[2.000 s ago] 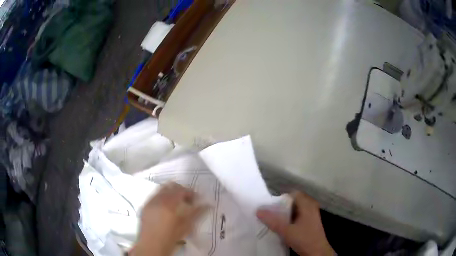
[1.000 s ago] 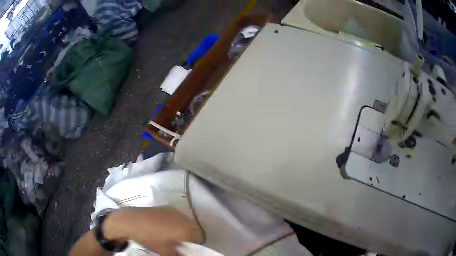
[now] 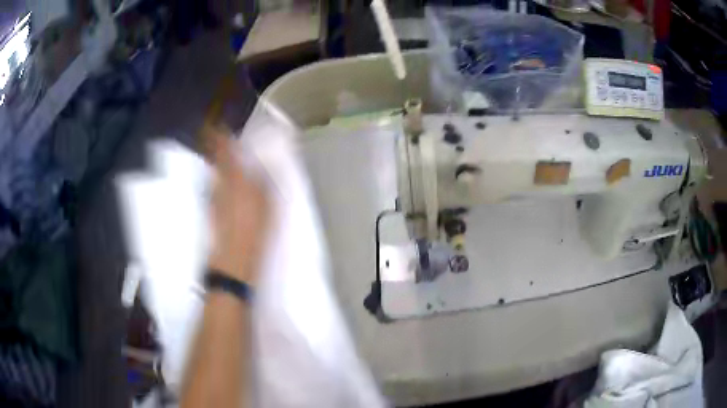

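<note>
My left hand (image 3: pixel 237 211), with a dark band at the wrist, is raised at the left, blurred by motion. White cloth (image 3: pixel 291 279) hangs on both sides of it, and the hand appears to grip this cloth near its top. The fingertips are too blurred to see clearly. The cloth covers the left end of the machine table. My right hand is out of the picture. The cream sewing machine head (image 3: pixel 518 159) stands to the right, with no cloth under its needle area (image 3: pixel 456 247).
A control panel (image 3: pixel 624 89) sits at the machine's back right, beside a clear plastic bag (image 3: pixel 510 60) with blue contents. A black phone (image 3: pixel 690 285) lies at the right. More white cloth (image 3: pixel 650 370) is heaped at the lower right edge. Dark bundles line the floor at left.
The view has swung right and up to the whole machine. My left hand has risen from the lap with white cloth. My right hand, seen two seconds ago, is out of view.
</note>
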